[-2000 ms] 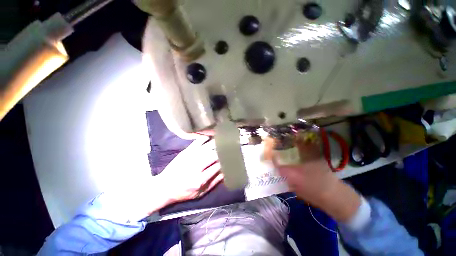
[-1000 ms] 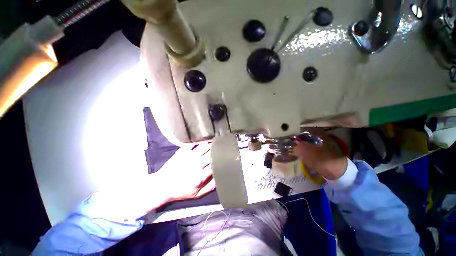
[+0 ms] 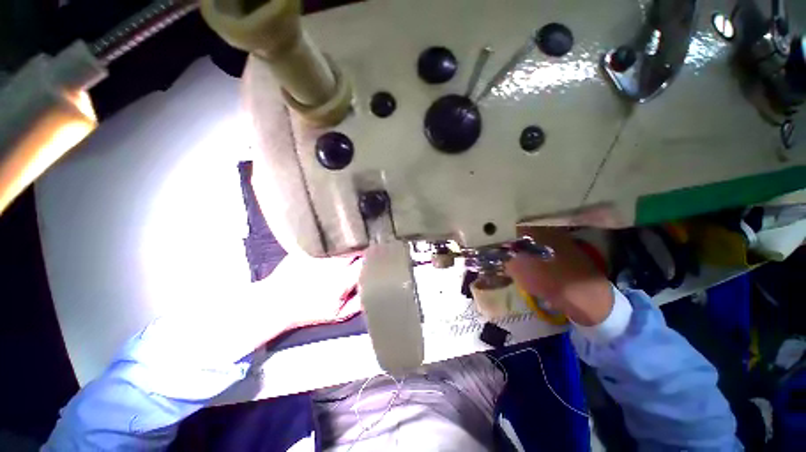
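My left hand [image 3: 296, 300] lies on a dark garment panel [image 3: 261, 234], pressing and holding it left of the needle area; glare washes out much of the hand. The panel is mostly hidden by my hand and the machine head. My right hand [image 3: 561, 278] is at the small metal parts [image 3: 482, 256] under the cream sewing machine head [image 3: 477, 190]. A yellow handle loop [image 3: 541, 307] shows at its fingers and a red loop behind it; its grip is unclear.
A pale guard [image 3: 391, 305] hangs in front of the needle area. A small black scrap [image 3: 495, 335] lies by the printed ruler. Black-handled scissors [image 3: 650, 256] are at right. The lamp [image 3: 44, 132] glares at left; loose thread hangs over the lap.
My right hand has moved up to the metal parts and stayed there. My left hand and the panel have shifted slightly left in view. The black scrap, covered before, now shows.
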